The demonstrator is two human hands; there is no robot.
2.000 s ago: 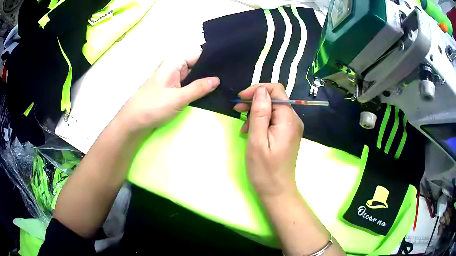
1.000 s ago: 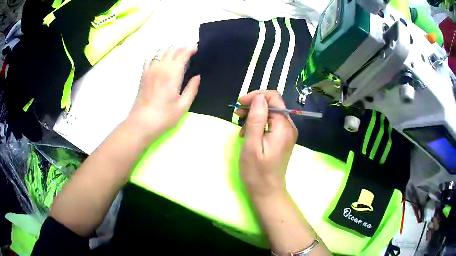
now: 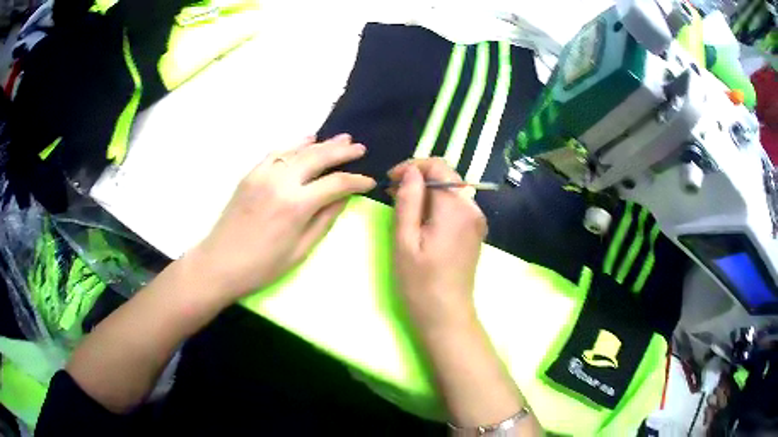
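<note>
My right hand (image 3: pixel 439 243) holds a slim marking pen (image 3: pixel 456 184) lying nearly level, its dark tip pointing left at the seam between the black panel (image 3: pixel 384 94) and the neon panel (image 3: pixel 341 286). My left hand (image 3: pixel 290 205) lies flat across the black panel's left edge and the neon panel, fingertips close to the pen tip, holding nothing visible. Three pale stripes (image 3: pixel 461 107) run down the black panel towards my right hand. A printed black piece (image 3: pixel 607 341) with a yellow hat and white lettering lies on the neon panel at the right.
The sewing machine (image 3: pixel 665 128) stands at the upper right, its presser foot (image 3: pixel 517 170) over the black panel and its screen (image 3: pixel 740 271) lit blue. Black and neon garment pieces (image 3: pixel 85 94) lie at upper left. Neon cut pieces (image 3: pixel 64 282) are in a plastic bag at left.
My left hand has moved right and down, its fingertips now near the pen tip. My right hand still holds the pen, slightly further left. The machine's screen now shows more fully.
</note>
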